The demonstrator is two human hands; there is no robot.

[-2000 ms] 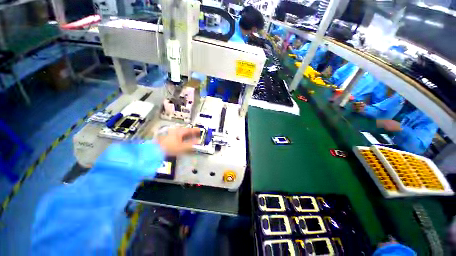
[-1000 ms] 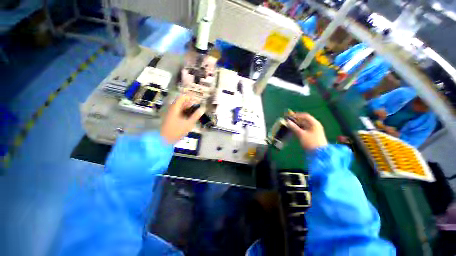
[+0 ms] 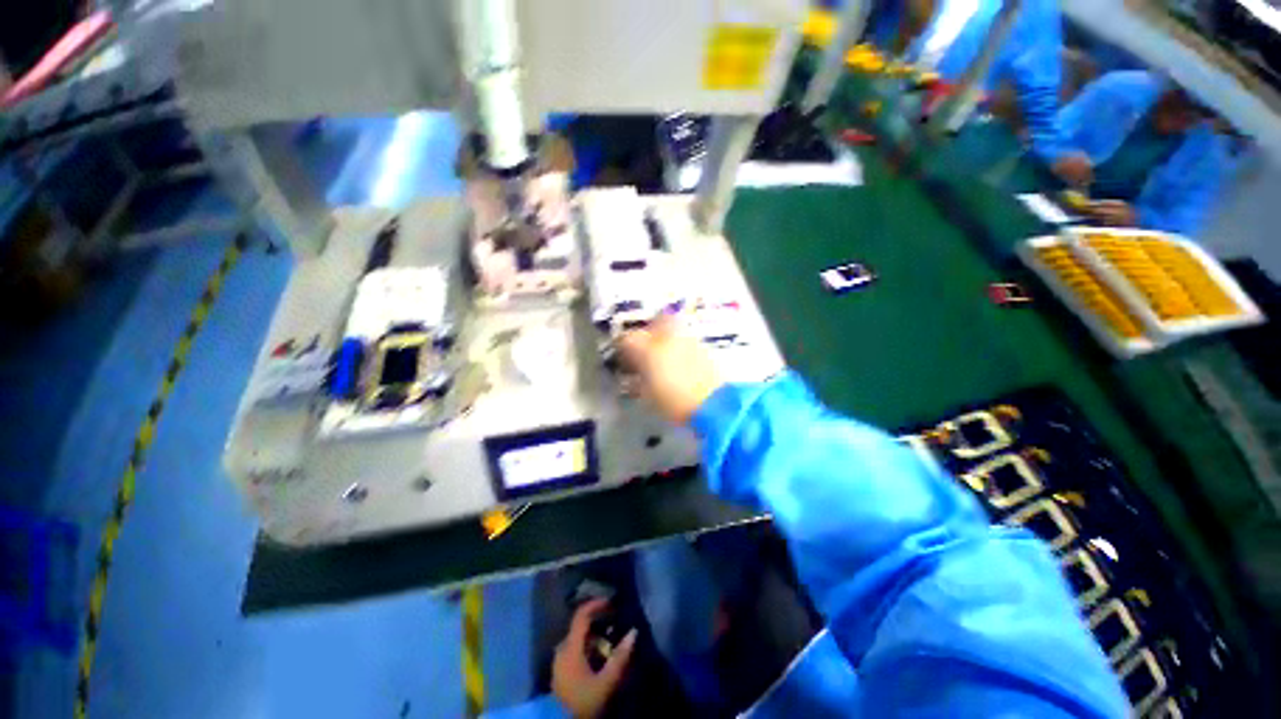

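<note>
My right hand (image 3: 672,368) reaches to the right fixture (image 3: 614,267) on the machine bed. Its fingertips are on a phone housing (image 3: 627,329) there, mostly hidden and blurred. My left hand (image 3: 593,663) is low at the bottom of the view, in front of the machine, with its fingers around a small dark housing (image 3: 607,643). The left fixture (image 3: 401,302) bears a dark housing with a pale gold frame (image 3: 401,367), beside a blue clamp (image 3: 346,368). The white screwdriver head (image 3: 495,84) stands above the pinkish feeder block (image 3: 523,253).
The machine's small screen (image 3: 542,462) is at its front edge. A black blister tray (image 3: 1075,492) with several framed housings lies on the green bench (image 3: 787,239) at right. A loose handset (image 3: 849,277), a red handset (image 3: 1009,294) and a white tray of yellow pieces (image 3: 1145,281) lie farther back. Blue-sleeved co-workers sit beyond.
My right hand has moved left with its housing, from above the bench to the right fixture. My left hand has left the machine bed and dropped low with its dark housing. The view has shifted.
</note>
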